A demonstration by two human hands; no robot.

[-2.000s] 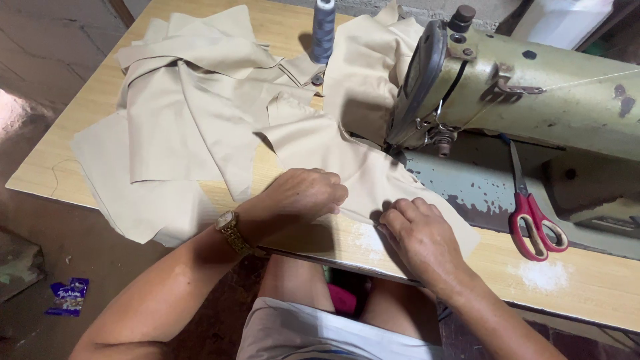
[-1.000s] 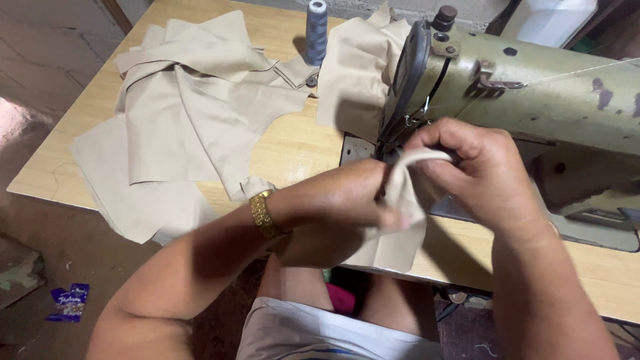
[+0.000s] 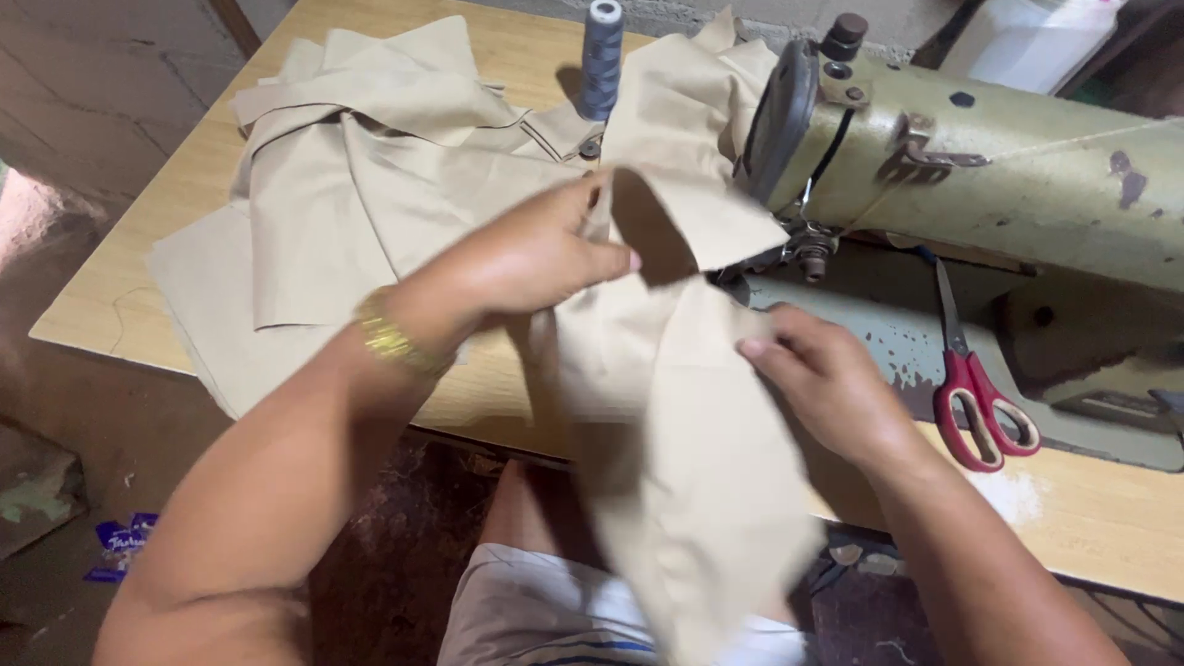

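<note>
A beige fabric piece (image 3: 703, 425) hangs from both hands over the table's front edge, its lower end blurred above my lap. My left hand (image 3: 555, 245) grips its upper left part, thumb on top. My right hand (image 3: 814, 370) pinches its right edge, in front of the sewing machine (image 3: 971, 139). Behind the held piece, more beige fabric (image 3: 666, 102) lies beside the machine head. The needle area is partly hidden by cloth. Red-handled scissors (image 3: 971, 398) rest at the machine bed's front, right of my right hand.
A stack of beige fabric pieces (image 3: 314, 213) covers part of the wooden table (image 3: 102, 296) at left. A grey thread cone (image 3: 603, 65) stands upright at the back, near a small dark round object (image 3: 589, 148). A white container (image 3: 1027, 42) is behind the machine.
Two seconds ago the fabric lay flat under both hands; one second ago it was bunched up near the needle. Now it hangs opened out between my hands, and my left hand is farther up and left.
</note>
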